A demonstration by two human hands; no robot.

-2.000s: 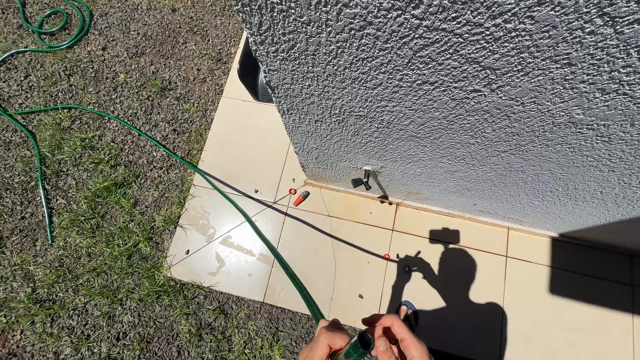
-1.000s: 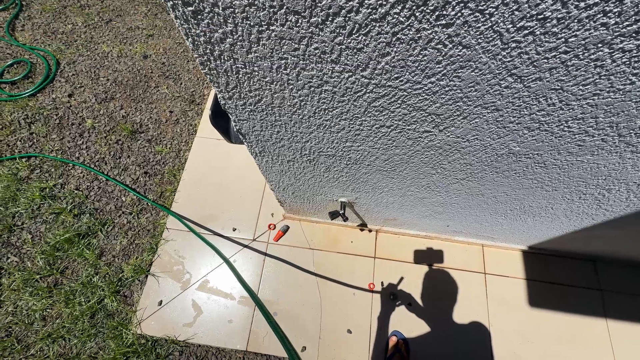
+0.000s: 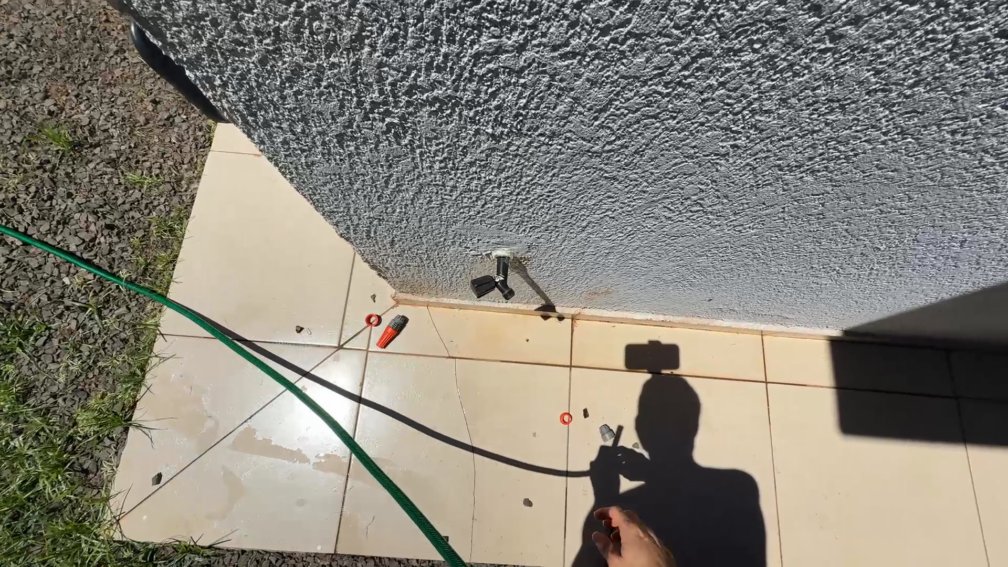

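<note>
My right hand shows at the bottom edge with its fingers bent; whether it holds anything small cannot be told. A green garden hose curves down from the left and leaves the view left of that hand. My left hand is out of view. On the tiles lie an orange and grey hose nozzle, an orange ring beside it, another orange ring and a small grey plastic fitting. A black tap juts from the wall above them.
A rough grey stuccoed wall rises behind the cream floor tiles. Gravel and grass border the tiles on the left. A black object shows at the wall's left corner. Small stones lie scattered on the tiles.
Two seconds ago both my hands were at the hose's end; one second ago neither showed. Now my right hand shows at the bottom. The view has shifted, and the coiled hose is out of it.
</note>
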